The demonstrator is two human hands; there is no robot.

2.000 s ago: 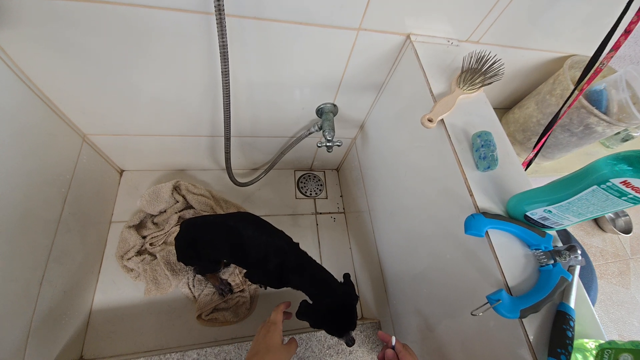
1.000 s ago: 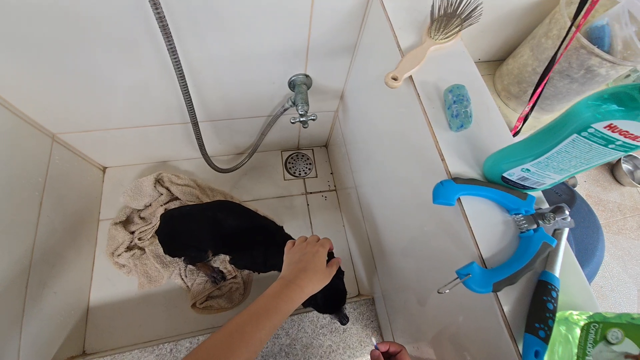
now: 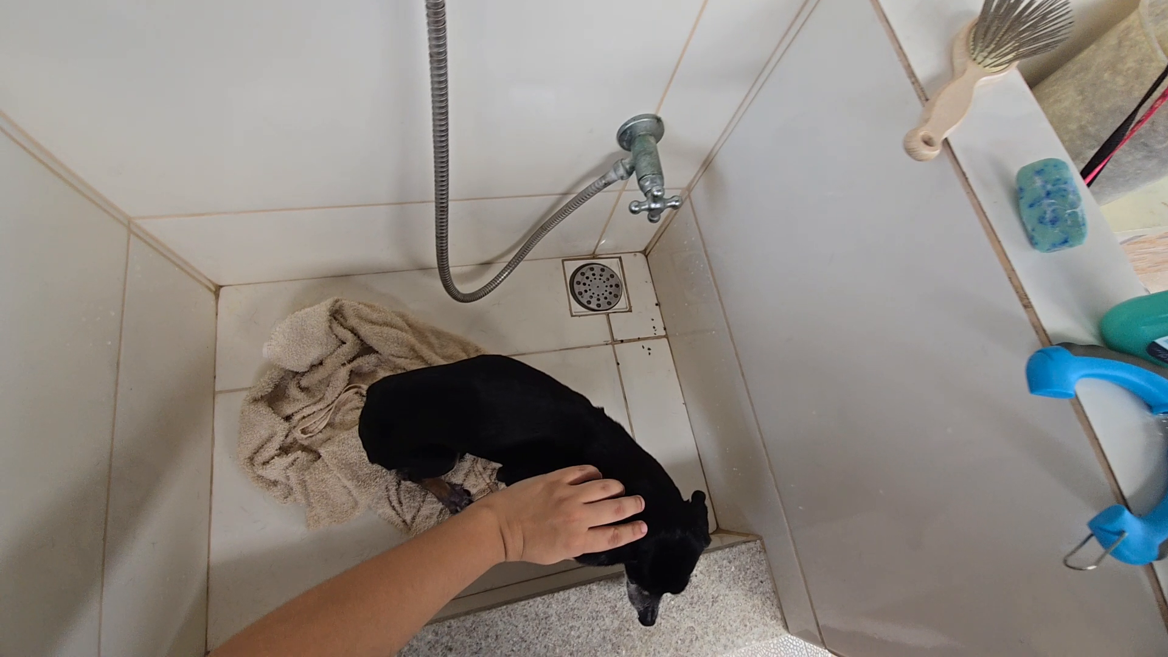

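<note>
A small black dog [image 3: 511, 411] stands in a white-tiled wash basin, its hind part over a crumpled beige towel [image 3: 310, 411] and its head lowered over the speckled stone edge. My left hand [image 3: 570, 516] rests flat on the dog's neck and shoulder, fingers slightly spread, holding nothing. The forearm crosses the basin's front from the lower left. My right hand is outside the view.
A metal shower hose [image 3: 440, 137] runs to a wall tap [image 3: 646, 164] above a round floor drain [image 3: 596, 286]. Along the right ledge lie a pin brush [image 3: 958, 87], a blue soap bar [image 3: 1051, 205], a green bottle [image 3: 1136, 327] and blue-handled nail clippers [image 3: 1127, 534].
My left hand came from beside the dog onto its head or neck, and now lies nearer its shoulder. My right hand, at the bottom edge earlier with a small white thing, has left the view.
</note>
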